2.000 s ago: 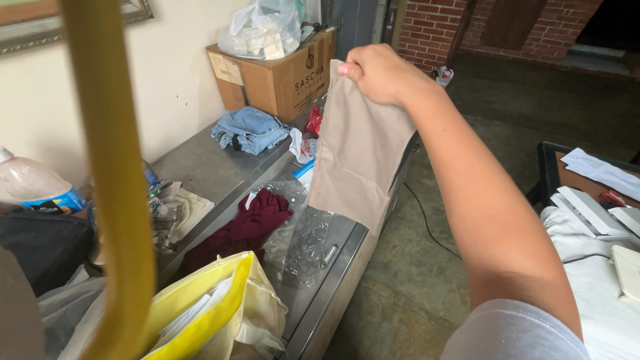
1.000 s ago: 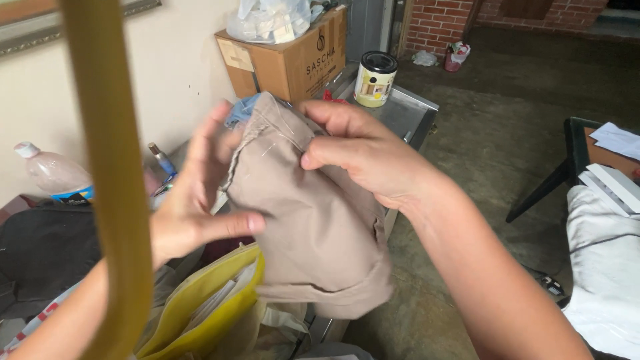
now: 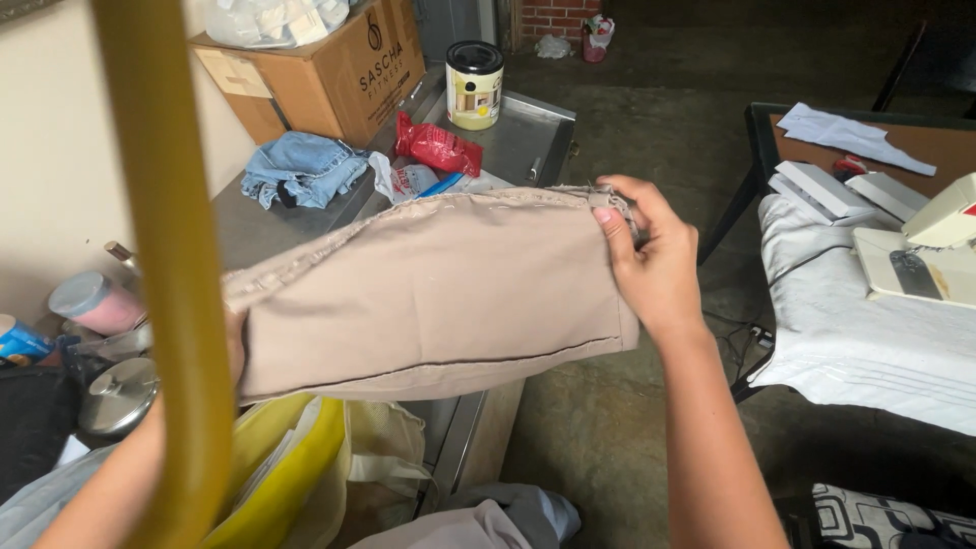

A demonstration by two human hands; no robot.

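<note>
A folded or sewn piece of beige fabric (image 3: 435, 297) is stretched sideways in the air between my hands, with stitched seams along its upper and lower edges. My right hand (image 3: 648, 252) pinches its upper right corner between thumb and fingers. At the cloth's left end is my left hand (image 3: 235, 335), mostly hidden behind the cloth and a blurred yellow bar (image 3: 171, 274) close to the camera. Below the cloth stands a yellow and cream bag (image 3: 305, 473) with papers inside.
Behind lie folded denim (image 3: 305, 168), a red plastic packet (image 3: 438, 146), a paint can (image 3: 474, 85) and a cardboard box (image 3: 328, 76) on a grey metal surface. A sewing machine (image 3: 923, 259) stands on a white-covered table at right. A lidded metal pot (image 3: 122, 396) is at left.
The beige fabric hung from my right hand at first, then was bunched between both hands. Now it is spread out sideways, with my hands farther apart.
</note>
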